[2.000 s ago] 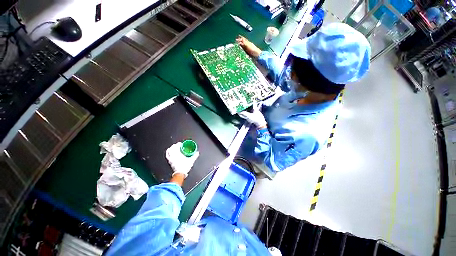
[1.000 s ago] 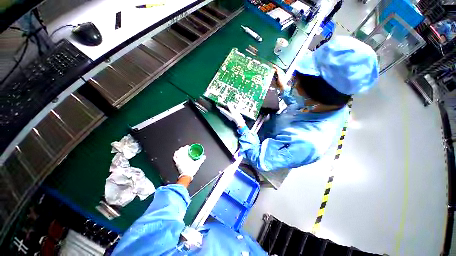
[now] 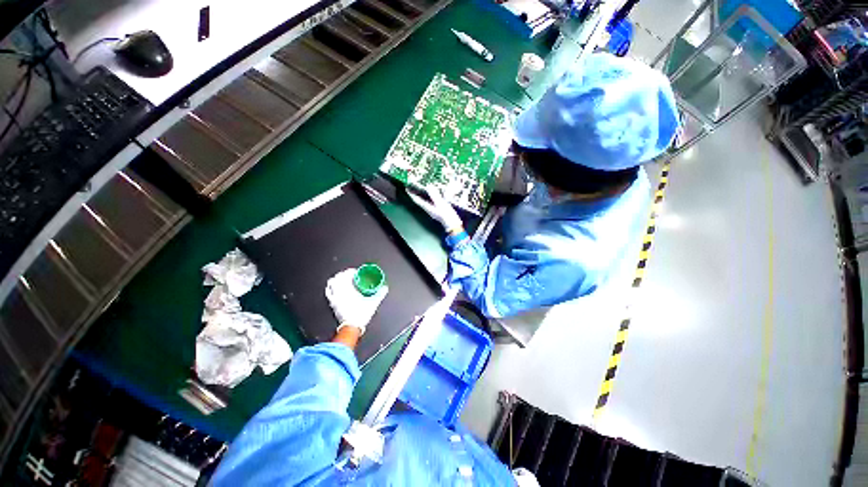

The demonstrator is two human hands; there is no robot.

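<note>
My left hand (image 3: 353,301), in a white glove, holds a small open green cup (image 3: 368,279) over the black mat. The cup is upright, its open top facing me, with green showing inside. The fingers are partly hidden by the cup. The black mat (image 3: 314,243) lies on the green bench and has a silver rail along its far edge. A small white patch at the bottom edge of the picture may be my right hand, but it is cut off, so its state cannot be told.
Crumpled white cloths (image 3: 233,347) lie left of the mat. A blue bin (image 3: 443,366) hangs at the bench edge. A coworker (image 3: 581,190) in blue sits at the right, a gloved hand at a large green circuit board (image 3: 452,143). A conveyor (image 3: 228,124) runs behind the bench.
The coworker's large board has turned and come down lower, and the coworker leans further over it. My left hand still holds the cup over the mat; the view has shifted slightly.
</note>
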